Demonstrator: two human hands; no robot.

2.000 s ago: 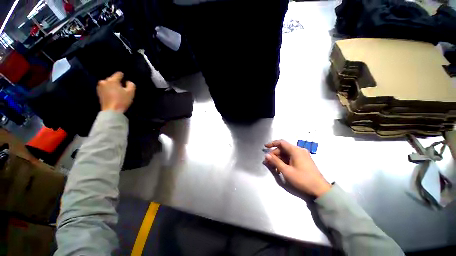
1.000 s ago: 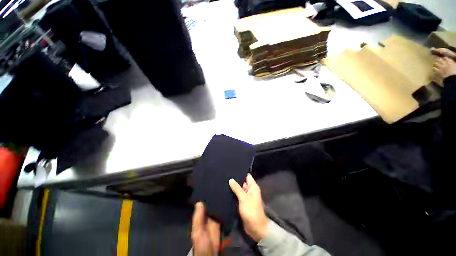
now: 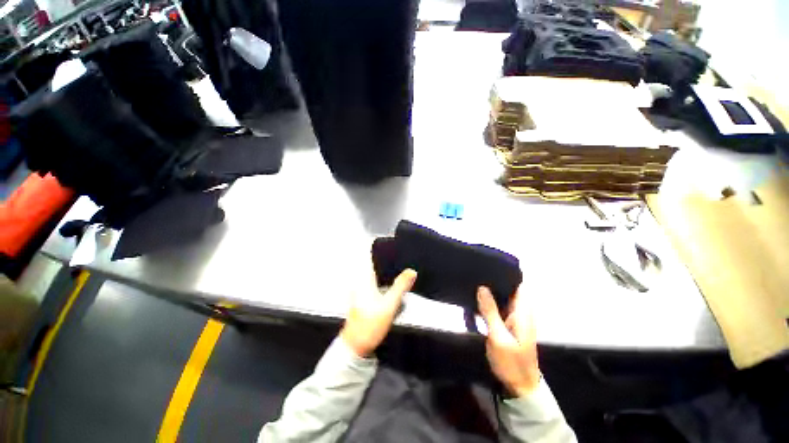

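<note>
A small stack of black cut panels (image 3: 454, 266) is held between both hands over the table's front edge. My left hand (image 3: 379, 311) grips its left end, thumb on top. My right hand (image 3: 510, 339) grips its right end, thumb on the near face. The stack looks slightly bent, with a second layer showing at its left end. The fingers behind and under it are hidden. A small blue clip (image 3: 451, 210) lies on the pale metal table (image 3: 285, 260) just beyond the stack.
A tall black stack (image 3: 359, 104) stands beyond the clip. Black bundles (image 3: 112, 130) with white tags are at the left. Brown cardboard pieces (image 3: 588, 164), a grey-white strap (image 3: 625, 266) and a tan sheet (image 3: 727, 268) are at the right. Yellow lines (image 3: 192, 372) mark the floor.
The hands were apart and held no panels two seconds ago. One second ago they held the panels upright before the table. The panels are now turned lengthwise over the edge, a hand at each end.
</note>
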